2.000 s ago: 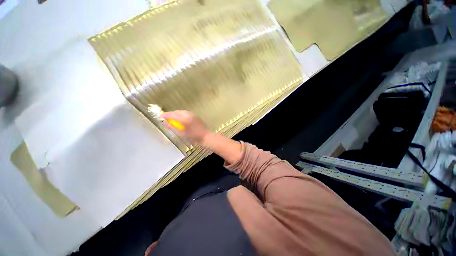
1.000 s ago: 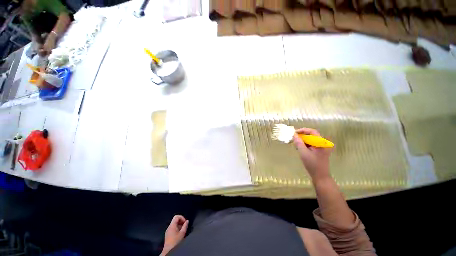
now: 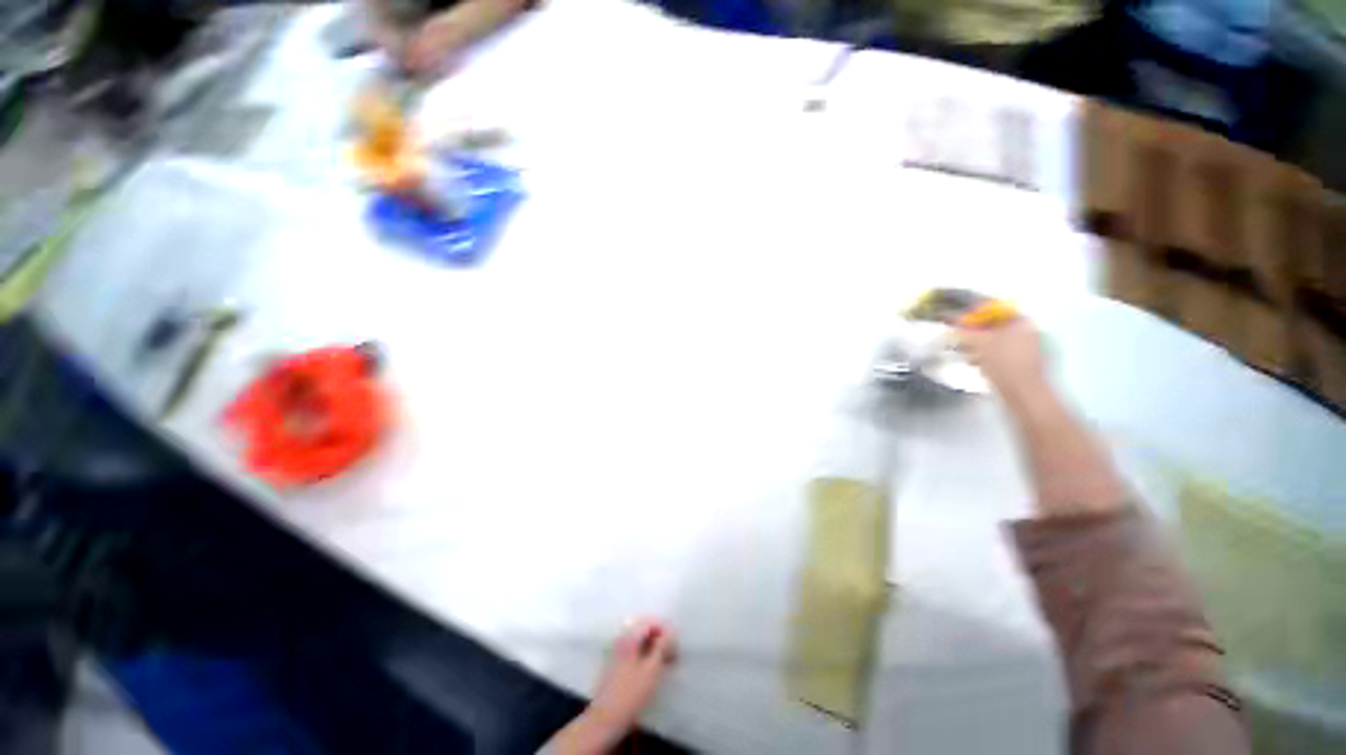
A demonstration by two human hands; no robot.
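Note:
My right hand (image 3: 1007,351) is at the grey metal glue pot (image 3: 901,364), over its rim, closed around a yellow brush handle (image 3: 989,314). The bristles are hidden in or behind the pot and hand. The picture is blurred. My left hand (image 3: 638,659) is low in the middle at the table's front edge, small and blurred, with nothing visible in it. A small khaki piece (image 3: 839,597) lies on the white top below the pot. Part of the khaki panels (image 3: 1269,568) shows at the right edge, partly behind my right sleeve.
A red-orange object (image 3: 313,416) lies on the left of the white table (image 3: 650,369). A blue tray (image 3: 450,210) stands farther back, with another person's hand (image 3: 443,42) behind it. Brown cut pieces (image 3: 1225,229) lie at the far right.
The view has swung left. My right hand has moved with the brush from above the fanned khaki panels to the glue pot. My left hand now shows at the table's front edge.

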